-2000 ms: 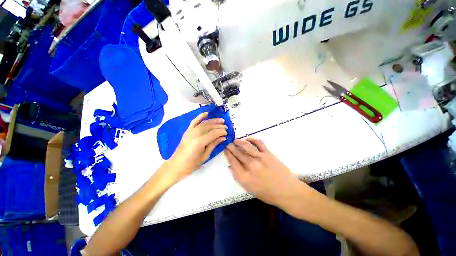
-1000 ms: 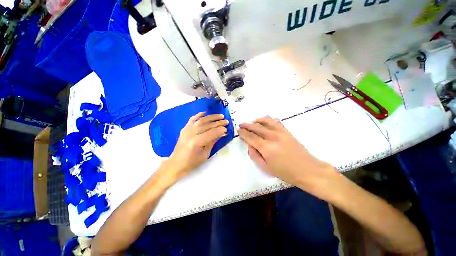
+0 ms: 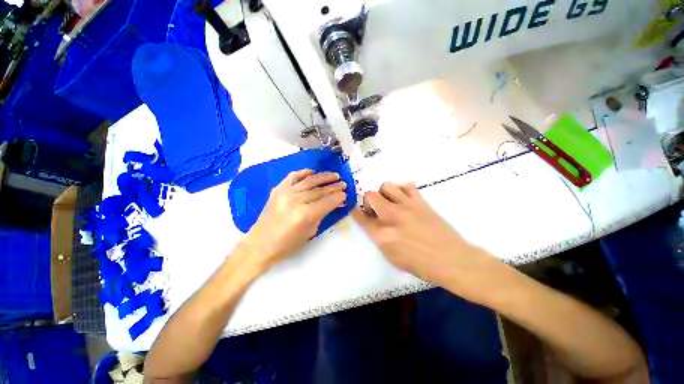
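Observation:
A blue panel [image 3: 256, 186] lies flat on the white table, its right end at the presser foot [image 3: 341, 150] of the sewing machine [image 3: 420, 45]. My left hand [image 3: 300, 210] lies on the panel with its fingers spread over the right part and presses it down. My right hand [image 3: 401, 225] is just right of the panel's edge, below the needle area, with thumb and fingers bent together. A small dark bit shows at its fingertips; whether it is part of a strap tab cannot be told.
The panel stack [image 3: 187, 120] lies left of the machine. A strap tab pile [image 3: 131, 232] lies at the table's left edge. Red-handled thread snips [image 3: 555, 156] lie partly on a green pad [image 3: 581, 146] at right. Fine threads lie on the tabletop.
My right hand has moved from touching the panel's lower right corner to slightly right and up, its fingers now more bent. My left hand stays on the panel. The camera view has shifted a little.

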